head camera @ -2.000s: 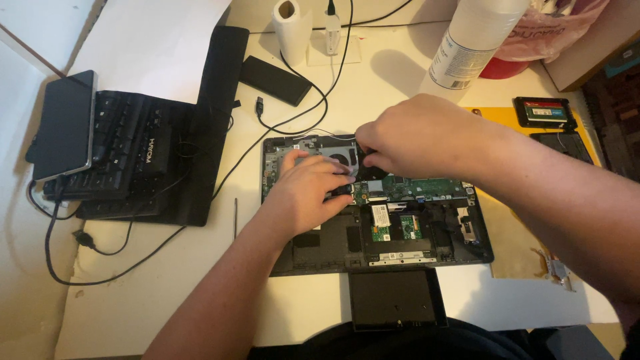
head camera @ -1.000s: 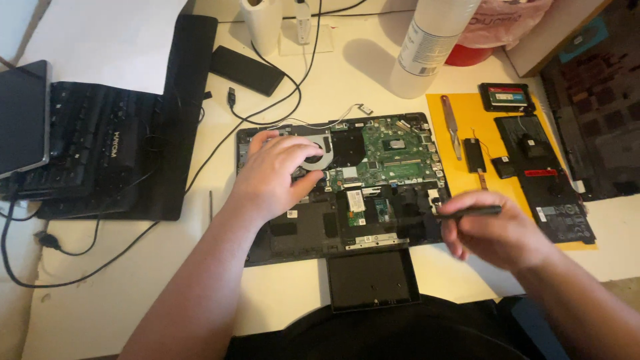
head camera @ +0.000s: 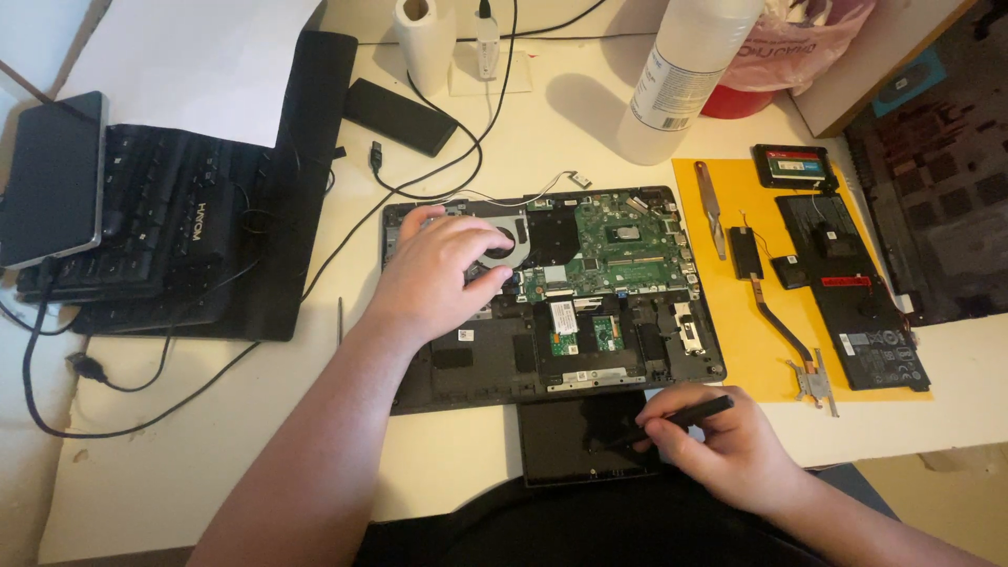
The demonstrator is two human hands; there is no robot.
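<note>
An opened laptop base (head camera: 480, 378) lies on the white table, its green motherboard (head camera: 630, 252) exposed. My left hand (head camera: 441, 276) rests over its upper left part, fingers on the silver cooling fan (head camera: 516, 236); whether it grips the fan is hard to tell. My right hand (head camera: 709, 441) holds a black pen-like tool (head camera: 701, 411), probably a screwdriver, tip down over a dark flat tray (head camera: 567, 441) at the near table edge. Tiny screws show on this tray. A thin white cable (head camera: 543, 189) with a small connector extends past the laptop's back edge.
On a yellow sheet (head camera: 709, 346) at right lie a battery (head camera: 858, 315), a copper heat pipe with bracket (head camera: 780, 327), a metal spudger-like tool (head camera: 710, 209) and a drive with a memory module (head camera: 795, 167). A bottle (head camera: 677, 79), black cables, a phone (head camera: 55, 181) and keyboards (head camera: 157, 213) surround the laptop.
My right hand has moved from the fan area, past the laptop's right side, down to the dark tray, holding the black tool. My left hand has stayed by the fan.
</note>
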